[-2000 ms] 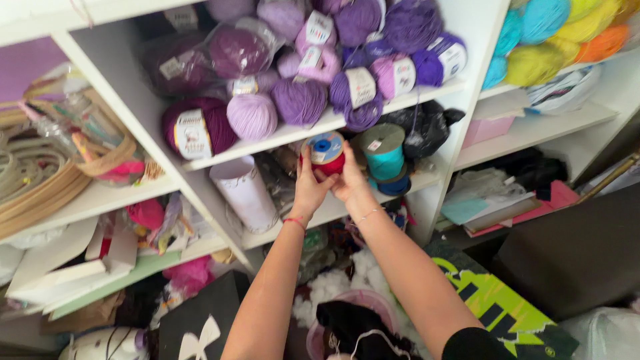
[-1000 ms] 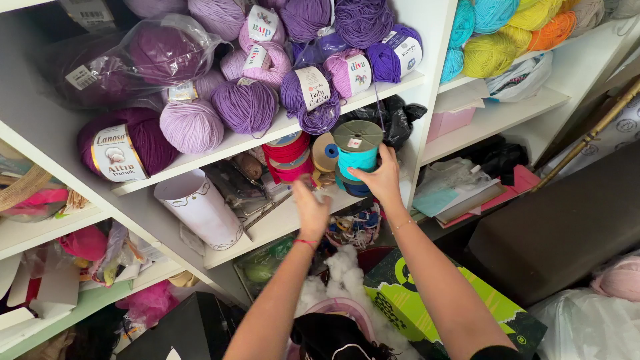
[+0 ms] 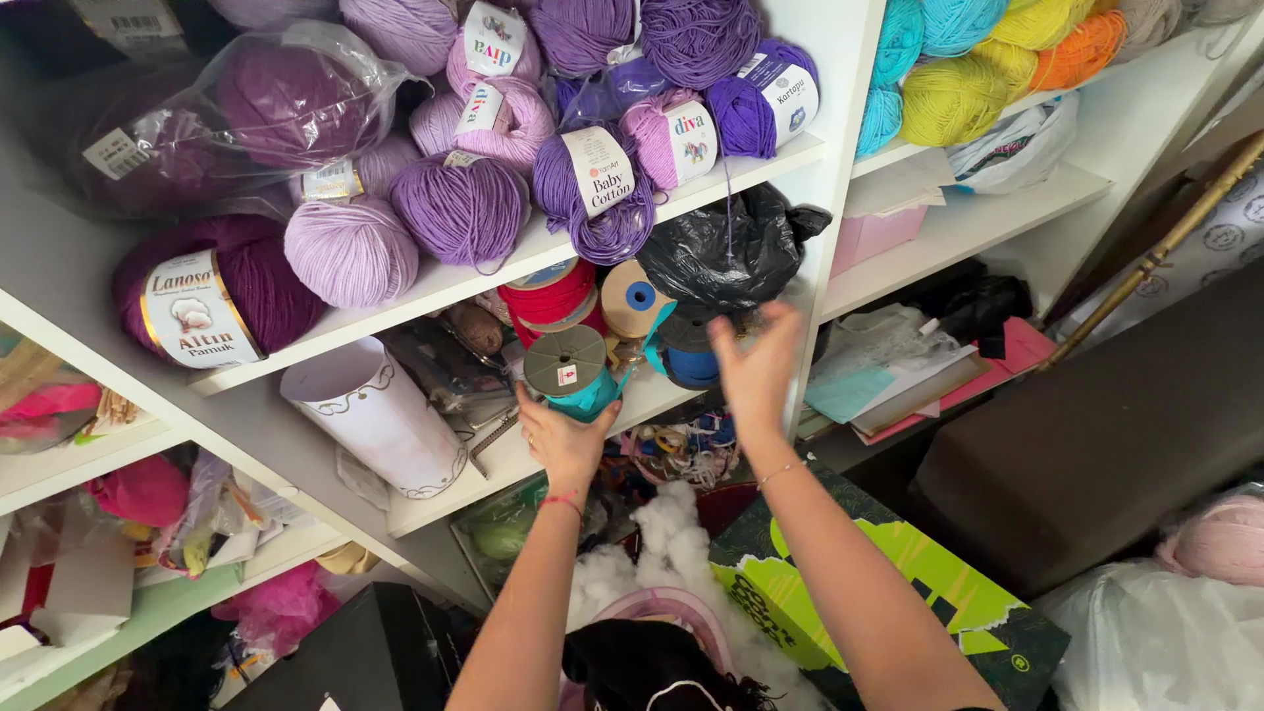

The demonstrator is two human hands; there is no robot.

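Observation:
On the lower shelf my left hand (image 3: pixel 565 434) grips a spool of turquoise ribbon (image 3: pixel 583 395), whose dark round end faces up. My right hand (image 3: pixel 758 365) is raised with its fingers apart, holding nothing, just in front of a spool of blue ribbon (image 3: pixel 691 365). Behind the turquoise spool sit spools of red ribbon (image 3: pixel 553 301) and a tan spool with a blue core (image 3: pixel 637 298). A black plastic bag (image 3: pixel 731 242) lies above the blue spool. A loose turquoise ribbon end (image 3: pixel 656 341) runs between the turquoise and blue spools.
Purple yarn balls (image 3: pixel 462 209) fill the shelf above. A rolled white paper tube (image 3: pixel 380 420) stands at the left of the lower shelf. Below are white stuffing (image 3: pixel 642 553), a pink basin (image 3: pixel 681 604) and a black and green box (image 3: pixel 889 583). Papers (image 3: pixel 899 390) lie on the right shelf.
The red spool, in my hands two seconds ago, now stands on the shelf. The turquoise spool, held by my right hand one second ago, is now farther left in my left hand.

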